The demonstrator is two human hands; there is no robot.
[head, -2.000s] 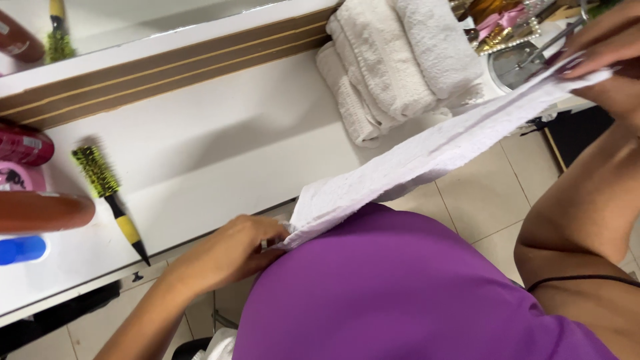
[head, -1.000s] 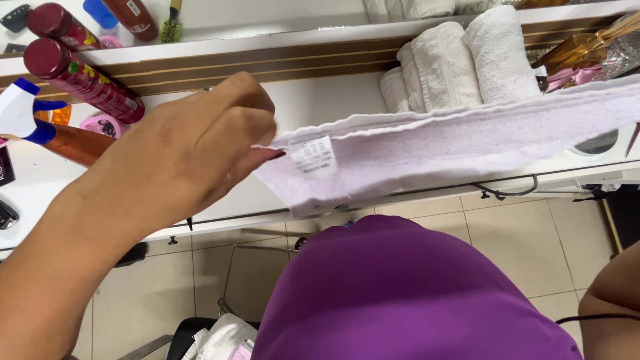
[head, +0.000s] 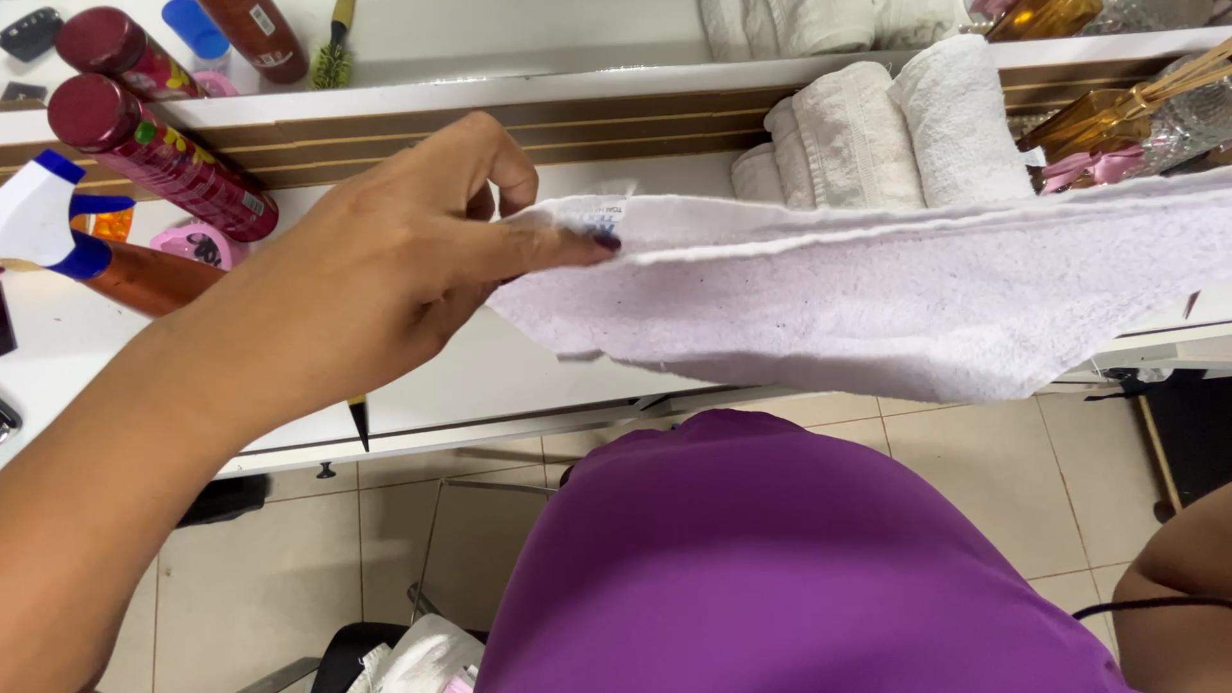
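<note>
A white terry towel (head: 818, 298) is stretched sideways above the front edge of the white counter. My left hand (head: 433, 231) pinches its left end between thumb and fingers, beside a small tag (head: 599, 214) sewn near the hem. The towel's right end runs out of the frame. My right hand is out of view; only part of the arm shows at the lower right. Behind the towel, rolled white towels (head: 852, 135) stand against the back of the counter.
Maroon bottle (head: 164, 154), spray bottle (head: 144, 274) and pink round item (head: 197, 245) stand at left. A brush's pointed handle (head: 359, 422) shows below my wrist. An amber diffuser bottle (head: 1088, 125) stands right. Below are a tiled floor (head: 260, 577) and a chair holding white cloth (head: 428, 654).
My left hand was low near the counter's front edge two seconds ago and is now higher, over the counter, still holding the towel. My right hand, visible then, has left the view.
</note>
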